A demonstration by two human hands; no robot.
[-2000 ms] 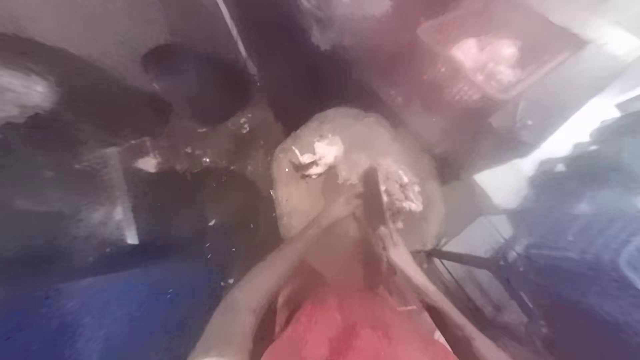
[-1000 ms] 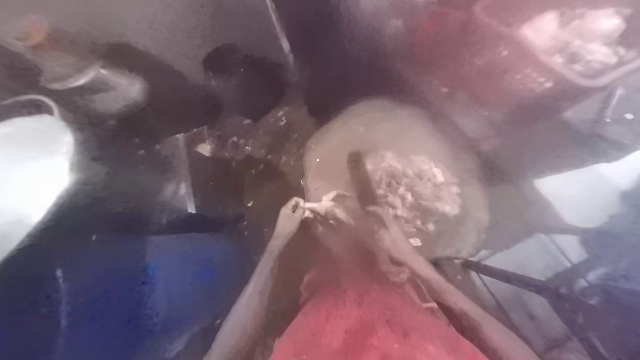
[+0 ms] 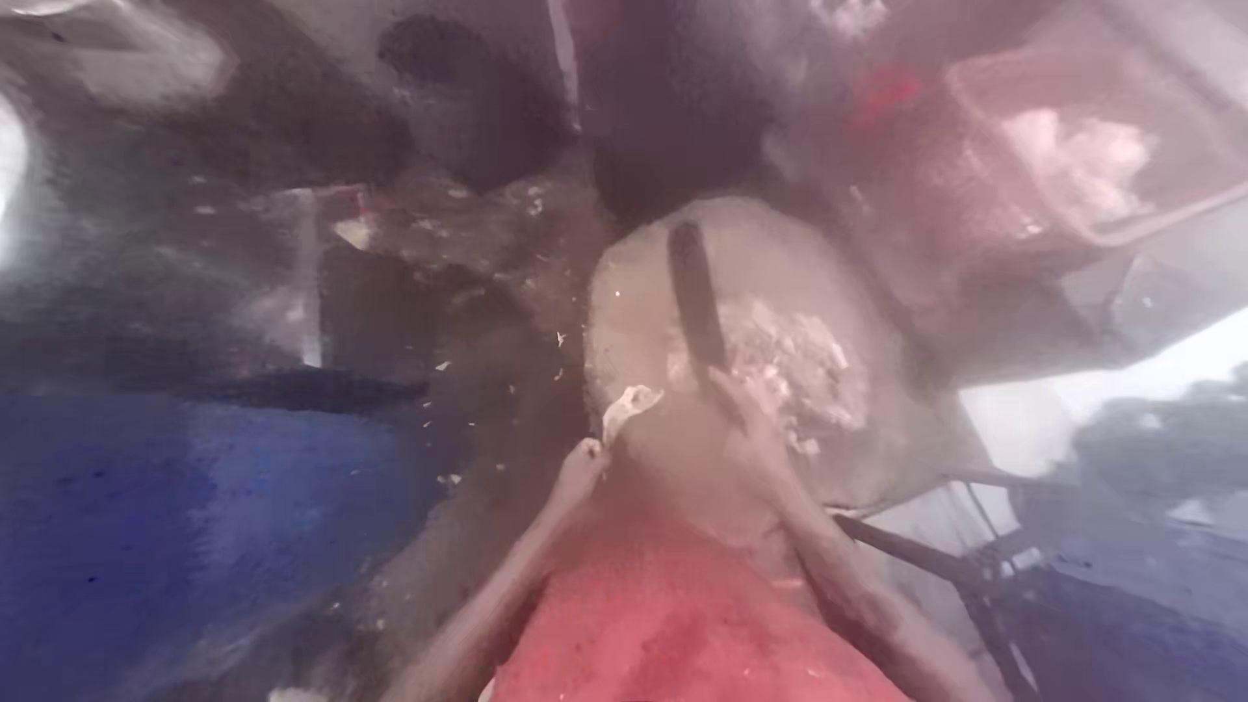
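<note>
My left hand [image 3: 583, 463] grips the end of a pale piece of meat [image 3: 629, 408], likely poultry, at the near left edge of a round chopping block [image 3: 643, 283]. In my right hand [image 3: 751, 419] is a dark, broad-bladed knife [image 3: 694, 288], its blade pointing away from me across the block. A heap of chopped pale meat [image 3: 799, 366] lies on the block just right of the blade. The view is hazy, so finger details are blurred.
At the upper right stands a reddish basket [image 3: 1058, 219] with pale meat [image 3: 1082, 161] in it. A blue surface [image 3: 292, 507] fills the lower left. A dark metal frame [image 3: 912, 546] is right of my right forearm. Small scraps lie scattered left of the block.
The knife blade now stands away from the piece in my left hand. Two seconds ago my left hand was over the block beside the blade; it has since moved to the block's near left edge.
</note>
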